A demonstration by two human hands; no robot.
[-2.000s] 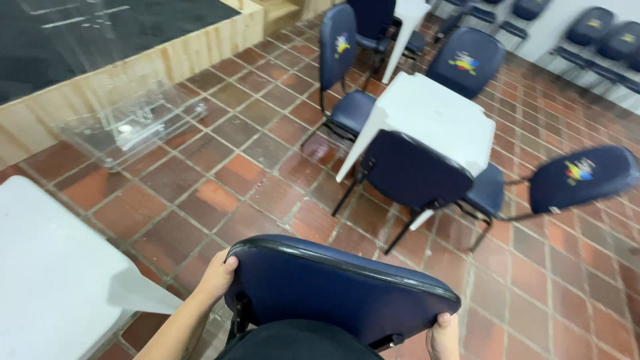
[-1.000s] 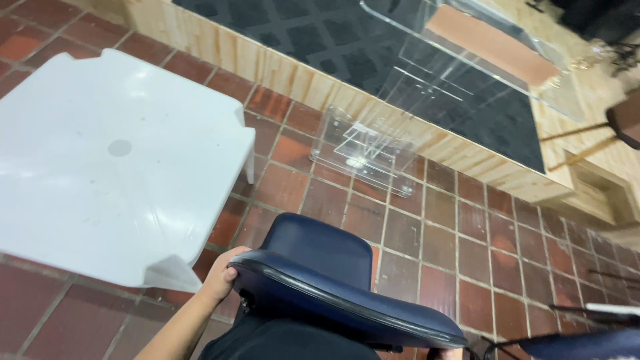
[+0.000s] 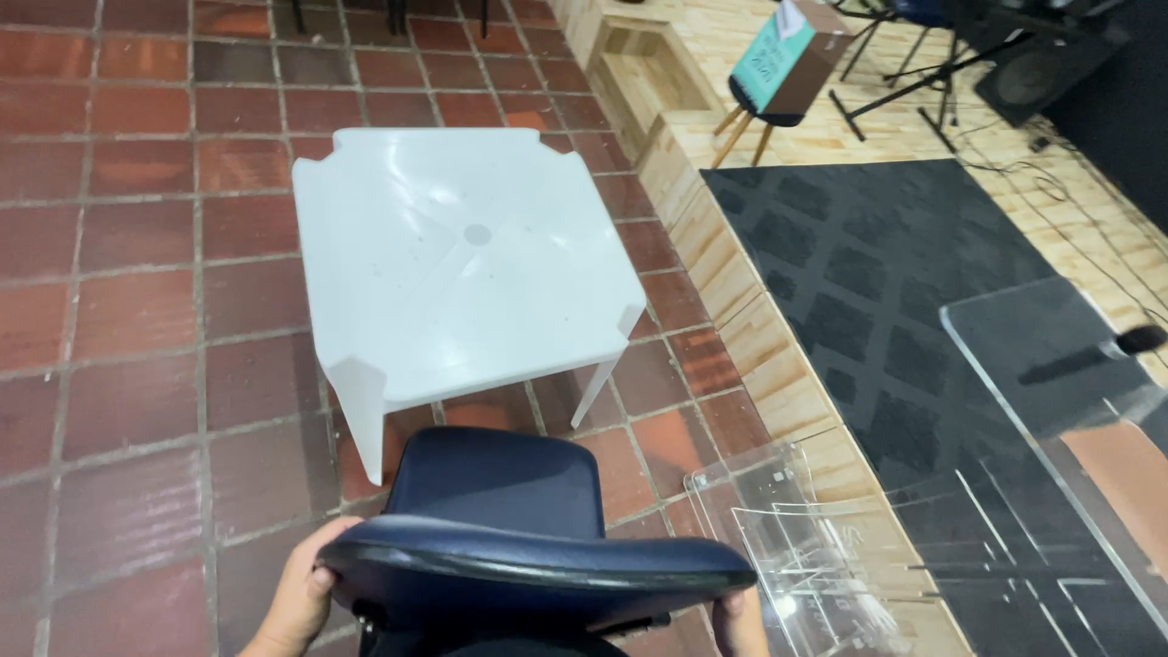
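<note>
A dark blue padded chair [image 3: 538, 557] is held by its backrest at the bottom of the view, its seat pointing away from me. My left hand [image 3: 306, 584] grips the left end of the backrest, thumb on the near side. At the right end, my right hand [image 3: 741, 620] holds the backrest and is partly cut off by the frame edge. Just beyond the seat stands a white plastic table [image 3: 474, 274] with a small round disc at its middle. Most of the chair's legs are hidden.
A clear acrylic lectern [image 3: 803, 547] with a microphone [image 3: 1136, 340] stands at the right. Behind it runs a raised wooden stage [image 3: 739, 319] with a dark carpet [image 3: 849, 301], a stool [image 3: 766, 117] bearing a box, and cables. Chair legs show at the top left on red floor tiles [image 3: 137, 392].
The view has swung far to the left, away from the other table and chairs. Both hands still hold the chair, which has turned with me and now faces the white table.
</note>
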